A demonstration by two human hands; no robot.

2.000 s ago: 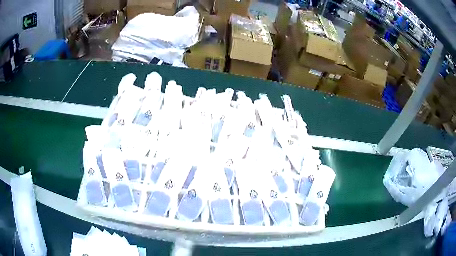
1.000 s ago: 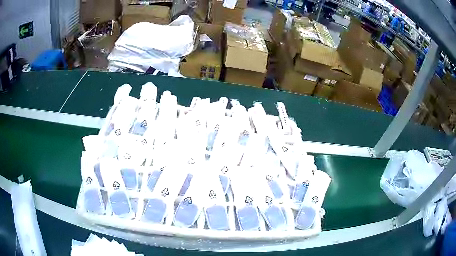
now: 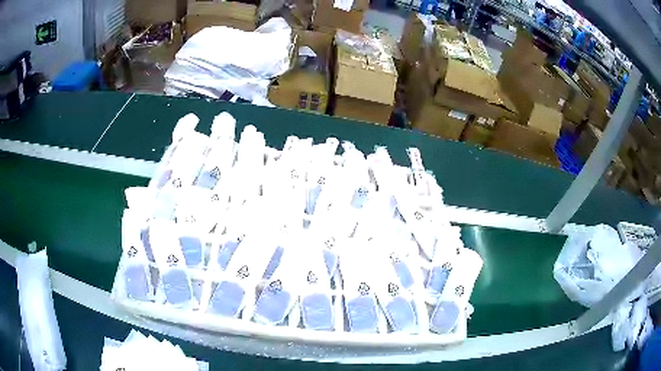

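Note:
A wide white tray [image 3: 290, 340] lies on the green belt in front of me. Rows of slim white bagged units [image 3: 317, 297] stand in it, leaning at slightly different angles, with blue-grey patches and small dark symbols at their lower ends. One unit at the back right [image 3: 415, 165] shows a row of small dark marks. A fanned pile of flat white bags [image 3: 148, 355] is cut off by the bottom edge, left of centre. A long narrow white sleeve or bundle [image 3: 40, 311] lies at the far left. Neither of my hands is in the picture.
A crumpled clear bag [image 3: 591, 262] sits at right by a slanted metal post [image 3: 598, 152]. A pale rail [image 3: 500, 217] runs behind the tray. Beyond the belt are open cartons [image 3: 364, 76], a white sack heap [image 3: 228, 58] and a blue stool or crate [image 3: 75, 76].
The camera view has tilted slightly, shifting the whole scene a little down and then back up. The tray, units and bag pile show no visible change among themselves.

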